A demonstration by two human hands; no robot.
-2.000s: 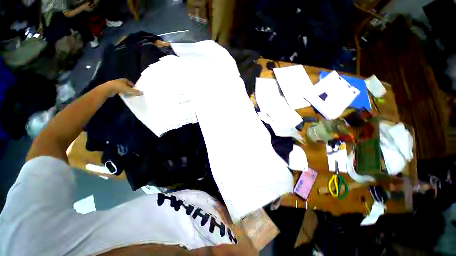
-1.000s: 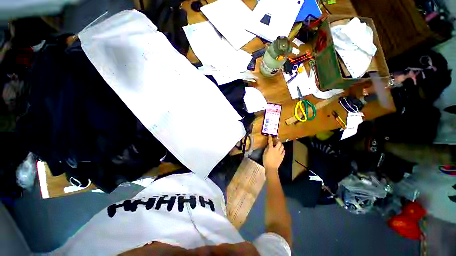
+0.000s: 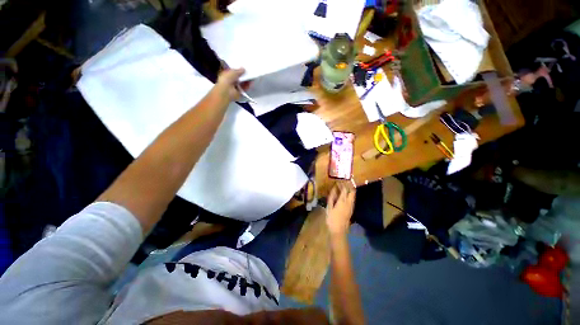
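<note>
A large white paper pattern sheet (image 3: 146, 95) lies across dark fabric on the left. My left hand (image 3: 231, 84) reaches over it and holds the lower corner of another white paper sheet (image 3: 261, 47) at the upper middle. My right hand (image 3: 340, 202) is at the table's front edge, just below a smartphone (image 3: 342, 156) lying on the table with its pink screen lit. My right hand's fingers are slightly curled and hold nothing visible. Dark scissor handles (image 3: 311, 190) show at the table edge, left of the phone; the blades are hidden.
Green bottle (image 3: 337, 63) stands behind the phone. Small scissors (image 3: 389, 138) with yellow and green handles lie right of it. A green box (image 3: 421, 76) holds white material. A wooden board (image 3: 305, 260) juts below the table edge. Plastic bags (image 3: 496, 235) and a red item (image 3: 548, 273) are lower right.
My left hand has come into view and taken hold of the upper sheet, which has shifted left. My right hand has moved slightly down, off the phone's lower edge.
</note>
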